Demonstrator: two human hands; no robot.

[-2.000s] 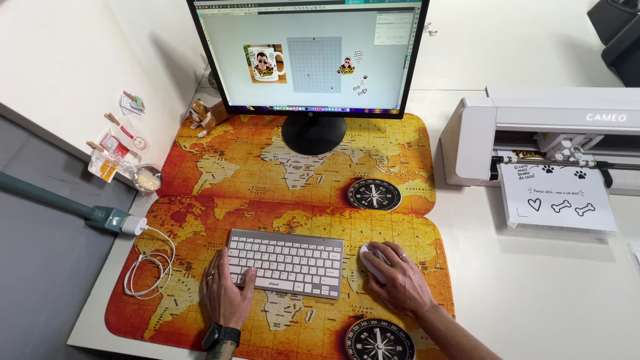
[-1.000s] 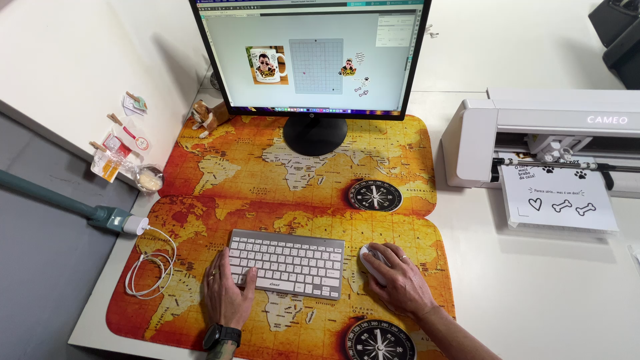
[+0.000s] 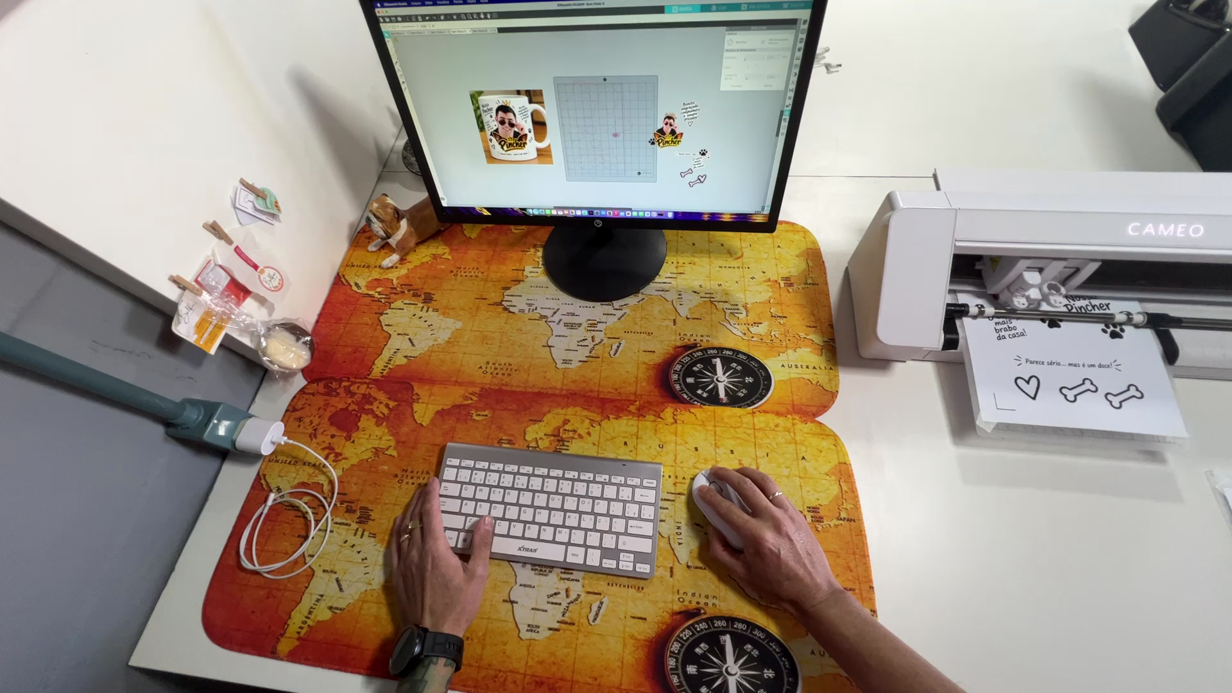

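My left hand (image 3: 438,558) rests at the left end of a silver and white keyboard (image 3: 553,505), its thumb over the lower keys and its fingers along the edge. My right hand (image 3: 770,539) lies over a white computer mouse (image 3: 717,507) on the lower map-print desk mat (image 3: 366,616). Behind the keyboard stands a monitor (image 3: 616,197) showing a mug picture, a gridded sheet and small graphics. At the right, a white Cameo cutting machine (image 3: 900,279) holds a printed sheet (image 3: 1078,395) with a heart and bones, partly under its roller bar.
A second map mat (image 3: 462,337) lies under the monitor's black base (image 3: 606,260). A coiled white cable (image 3: 289,529) runs from a charger (image 3: 260,436) at the left. A dog figurine (image 3: 399,226) stands beside the monitor, and clothespins with tags (image 3: 226,284) are near the left panel.
The carriage inside the cutting machine has moved, and the printed sheet has shifted a little under the roller bar. Both hands have stayed in place.
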